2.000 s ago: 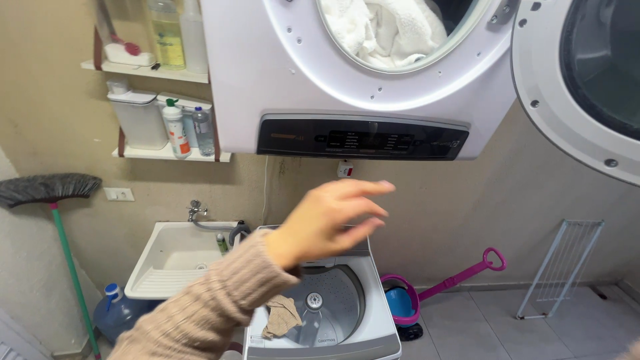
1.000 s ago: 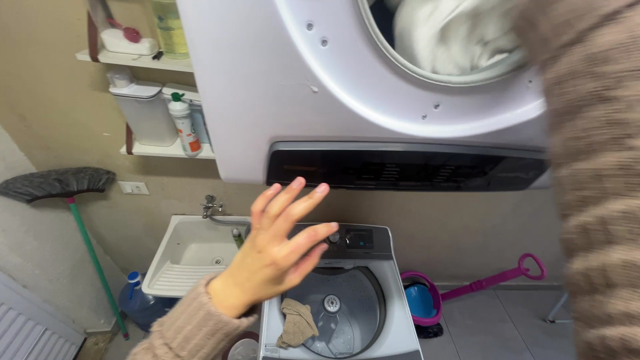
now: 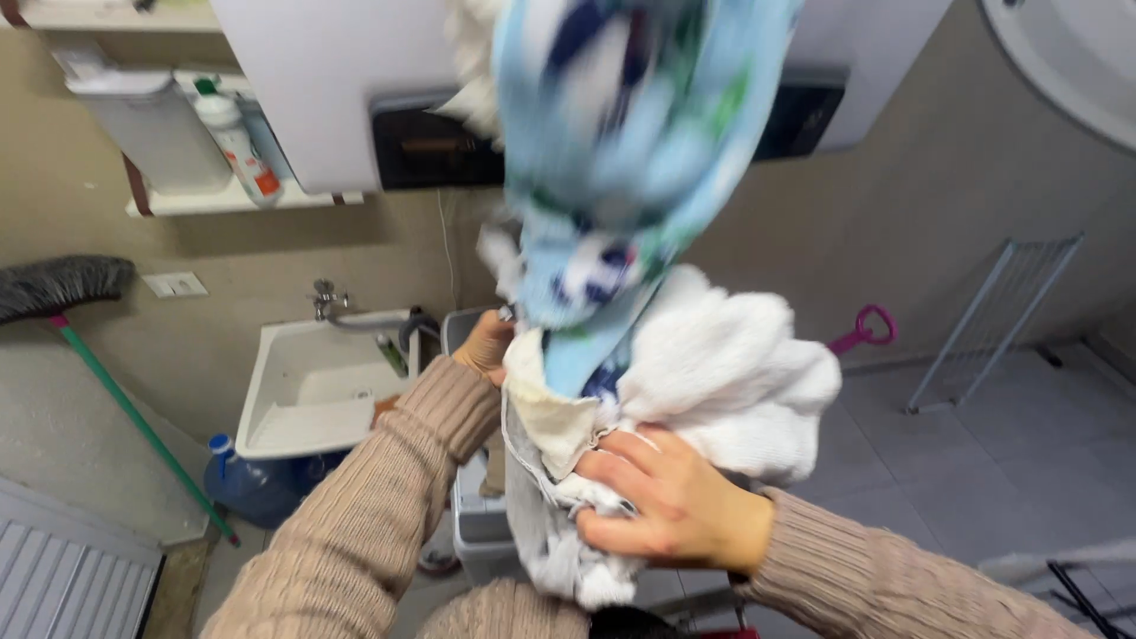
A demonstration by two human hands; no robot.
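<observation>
A bundle of laundry hangs in front of the wall-mounted front-loading machine point(image 3: 311, 71) and spreads down over the top-loading washer point(image 3: 484, 524). It holds a light blue patterned cloth point(image 3: 621, 177), blurred at the top, white fluffy cloth point(image 3: 737, 382) and a cream and grey cloth point(image 3: 550, 408). My right hand point(image 3: 674, 497) presses its curled fingers into the white cloth at the bundle's lower part. At the bundle's left edge is my left hand point(image 3: 486, 348), its fingers mostly hidden behind the fabric. The machine's drum opening is out of view.
A white utility sink point(image 3: 311, 390) with a tap stands left, a blue water jug point(image 3: 248, 479) below it. A green-handled broom point(image 3: 133, 417) leans farther left. Shelves with a bottle point(image 3: 235, 142) hang above. The machine's round door point(image 3: 1065, 62) stands open at upper right; a folded rack point(image 3: 994, 319) is below.
The white laundry seen inside the machine's drum earlier is out of view; a bundle of cloth is now between my hands. My left hand, empty before, is at the bundle's side.
</observation>
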